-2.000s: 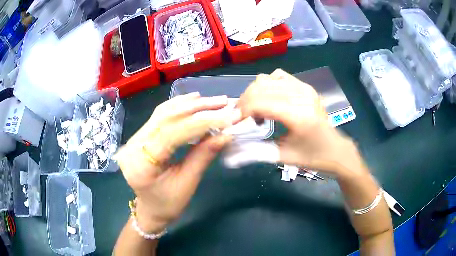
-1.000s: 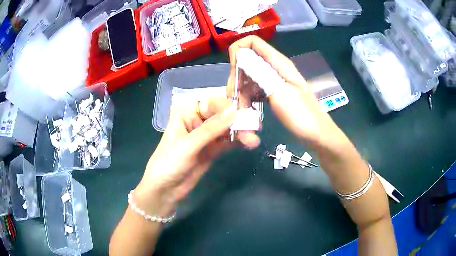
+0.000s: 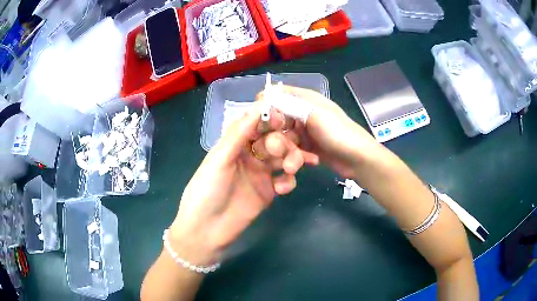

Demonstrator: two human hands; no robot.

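My right hand (image 3: pixel 338 132) holds a bundle of white-headed pin parts (image 3: pixel 291 106) above the bench. My left hand (image 3: pixel 226 182) touches it from the left, its thumb and forefinger around a pin part (image 3: pixel 267 103) with a white head at the bundle's near end. The fingers hide most of the metal rods. Behind the hands stands a clear packing box (image 3: pixel 318 82) with a white layer inside. A few loose pin parts (image 3: pixel 352 189) lie on the bench beside my right forearm.
A digital scale (image 3: pixel 385 97) stands at right, filled clear boxes (image 3: pixel 471 88) beyond it. A white tool (image 3: pixel 465 217) lies by my right wrist. Red bins (image 3: pixel 226 67) with a phone (image 3: pixel 165 42) stand behind. Loose-parts boxes (image 3: pixel 118 153) and a smaller clear box (image 3: pixel 93 247) stand at left.
The left hand has come up against the bundle in the right hand. Fewer loose pin parts lie on the bench than before. The view has shifted slightly.
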